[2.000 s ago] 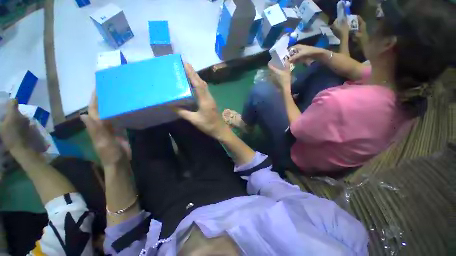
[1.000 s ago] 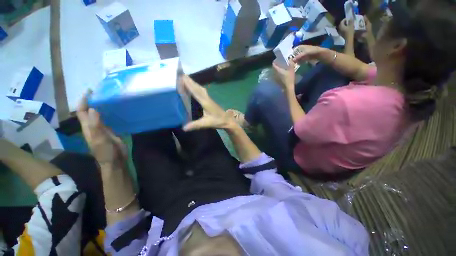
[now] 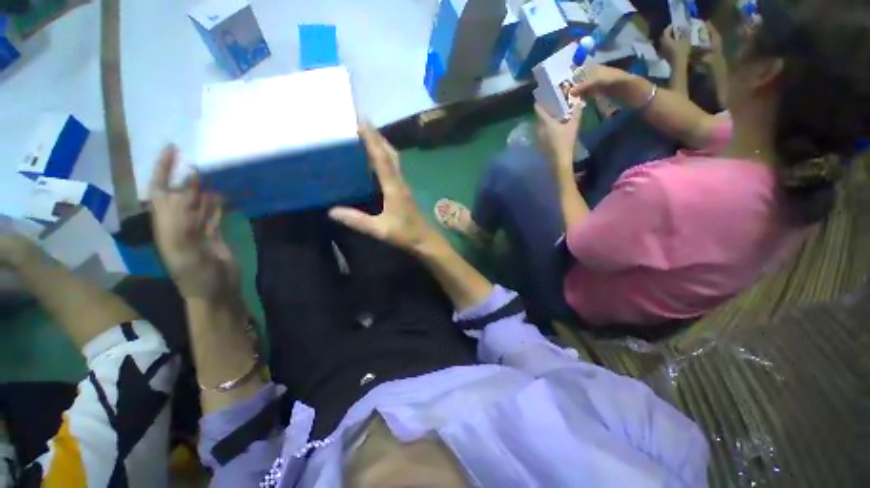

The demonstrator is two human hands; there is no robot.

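A closed product box (image 3: 277, 119) is held above my lap at the table's edge, its white face up and a blue face toward me. My left hand (image 3: 191, 224) is at the box's left end, fingers up against it. My right hand (image 3: 386, 195) is at the right end, with the fingers along that end and the thumb spread out below the blue face. The print on the box is too blurred to read.
Cartons stand on the white table (image 3: 157, 86), among them a white-and-blue carton (image 3: 230, 36) and a tall carton (image 3: 465, 48). A person in pink (image 3: 668, 219) sits at right holding a small white box. A patterned sleeve (image 3: 114, 400) is at left. Brown cardboard stacks (image 3: 792, 381) lie at lower right.
The box has been turned over between my hands: its blue top gave way to a white face, with blue now on the side toward me. The neighbour's arm at left has shifted.
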